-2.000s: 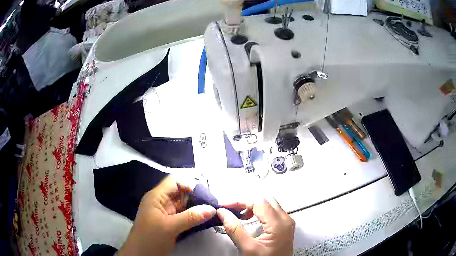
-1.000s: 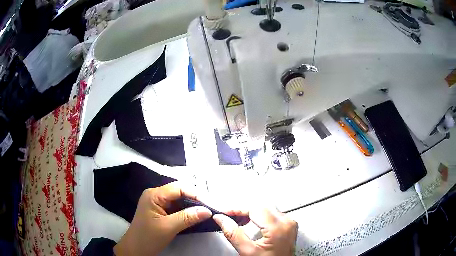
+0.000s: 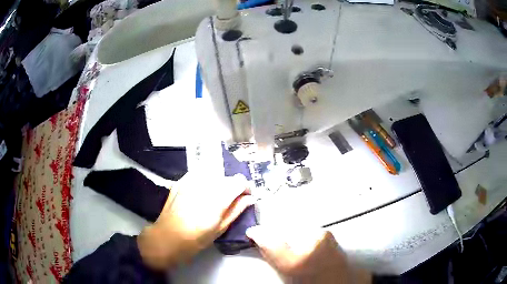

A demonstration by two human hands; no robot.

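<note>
My left hand (image 3: 194,216) lies on a dark purple-blue fabric piece (image 3: 238,224), its fingers close in front of the presser foot (image 3: 259,173). My right hand (image 3: 300,249) holds the near right edge of the same piece, thumb on top. More purple fabric (image 3: 236,161) lies beside the presser foot; whether it is the same piece I cannot tell. The white sewing machine head (image 3: 244,72) stands over it. The needle area and both hands are partly washed out by glare.
Dark cut panels (image 3: 125,191) and a long curved strip (image 3: 128,105) lie left. Orange and blue snips (image 3: 382,150), a small metal plate (image 3: 340,142) and a black phone (image 3: 427,163) lie right. Brown board with red print (image 3: 47,194) is at the far left.
Both hands were pinching the folded fabric near the front. The left hand has moved forward to the presser foot with the fabric, now spread flatter. The view has shifted slightly.
</note>
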